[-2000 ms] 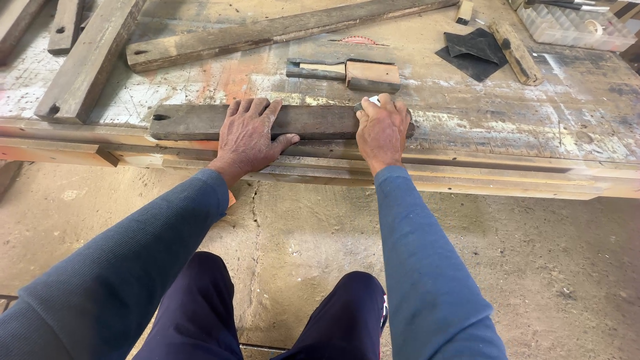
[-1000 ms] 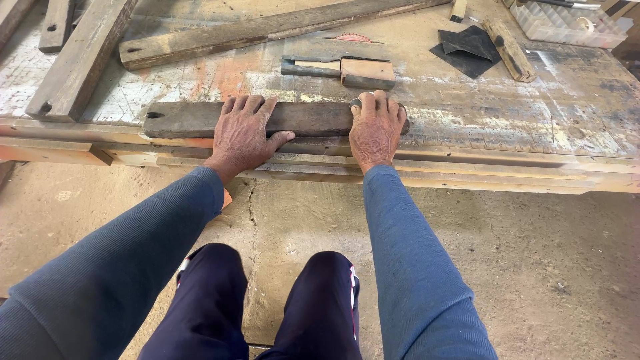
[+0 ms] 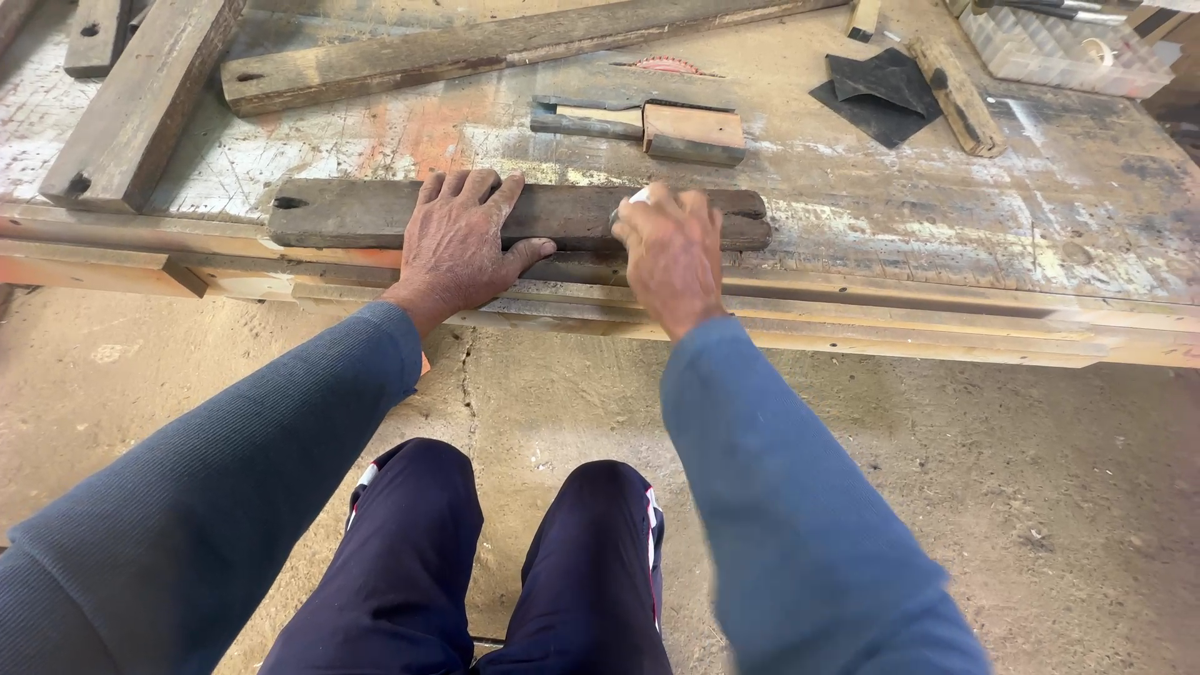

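A short dark weathered wooden board (image 3: 572, 216) lies flat along the front edge of the workbench, a dark slot near its left end and a split at its right end. My left hand (image 3: 459, 234) presses on the board left of its middle, fingers spread and thumb along the front edge. My right hand (image 3: 670, 248), slightly blurred, is curled around a small whitish thing (image 3: 640, 196) on the board's right part; most of that thing is hidden by the fingers. Behind the board rests a wooden block wrapped in sandpaper (image 3: 694, 131), with a grey-edged piece at its left.
Long weathered boards (image 3: 403, 66) lie at the back and left (image 3: 141, 112). A red circular saw blade (image 3: 667, 65) pokes through the benchtop (image 3: 881, 216). Black sandpaper sheets (image 3: 881, 94), a wood offcut (image 3: 956, 98) and a clear plastic organizer box (image 3: 1059, 47) are at back right.
My right hand has shifted back and forth over the right part of the board. My left hand keeps its place on the board.
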